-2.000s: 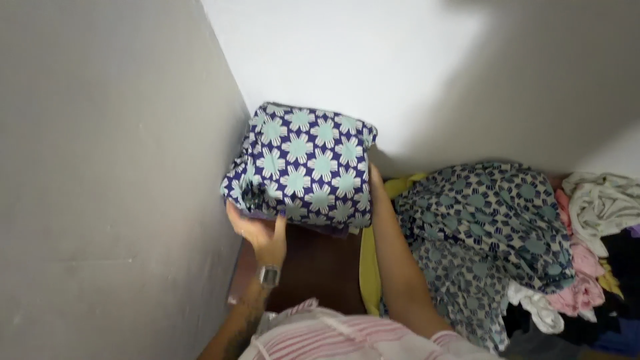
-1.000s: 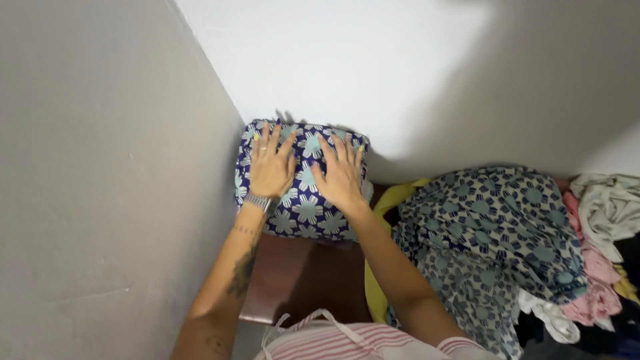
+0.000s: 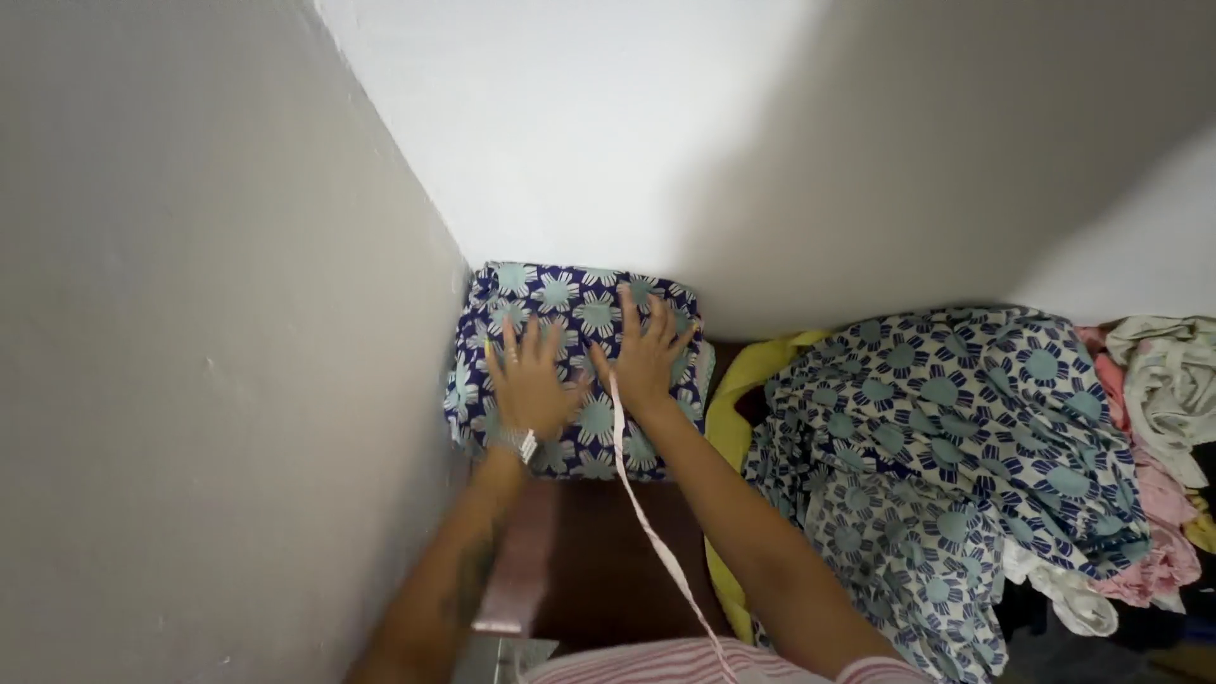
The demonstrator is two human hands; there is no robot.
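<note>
A folded stack of blue floral cloth lies in the corner, on a dark brown wooden surface. My left hand rests palm down on its left half, fingers apart and slightly blurred; a watch is on that wrist. My right hand lies flat on the right half with spread fingers. A pink and white drawstring from my striped top runs up to the right hand's thumb. Neither hand grips the cloth.
Rumpled cloth with a similar floral print is heaped at the right, beside a yellow cloth. Pink, white and pale grey garments lie farther right. A grey wall on the left meets a white wall behind.
Two seconds ago my hands held the folded cloth at its sides; it is now down on the surface in the corner. Both hands have moved onto its top and stay there.
</note>
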